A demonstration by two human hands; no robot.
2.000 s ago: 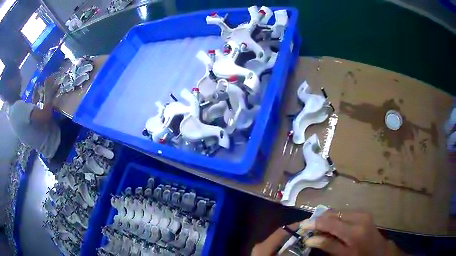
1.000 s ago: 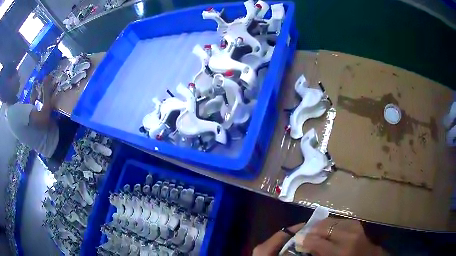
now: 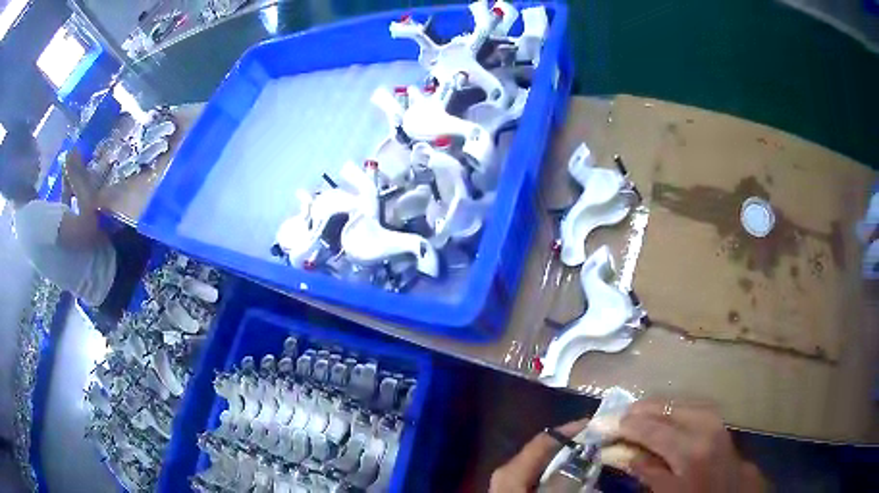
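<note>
My left hand (image 3: pixel 540 460) and my right hand (image 3: pixel 679 448) are at the bottom edge, partly cut off, in front of the bench. Between them they hold a white bracket unit (image 3: pixel 580 460) with a dark rod sticking out and silvery parts; my fingers hide much of it. Two white curved units lie on the bench, an upper one (image 3: pixel 597 204) and a lower one (image 3: pixel 596 318), each with dark rods and a red tip. A small white disc-like cup (image 3: pixel 758 218) stands on the stained cardboard mat (image 3: pixel 704 279).
A large blue tray (image 3: pixel 405 313) holds a pile of white units on its right side. A blue crate (image 3: pixel 424 380) below has tight rows of units. More units (image 3: pixel 159 337) lie heaped at lower left. A person (image 3: pixel 72 236) works at far left. A green panel (image 3: pixel 694 58) runs behind.
Both hands still hold the unit; it has turned between my fingers, and its silvery parts show more than a second ago. The person at far left has moved an arm.
</note>
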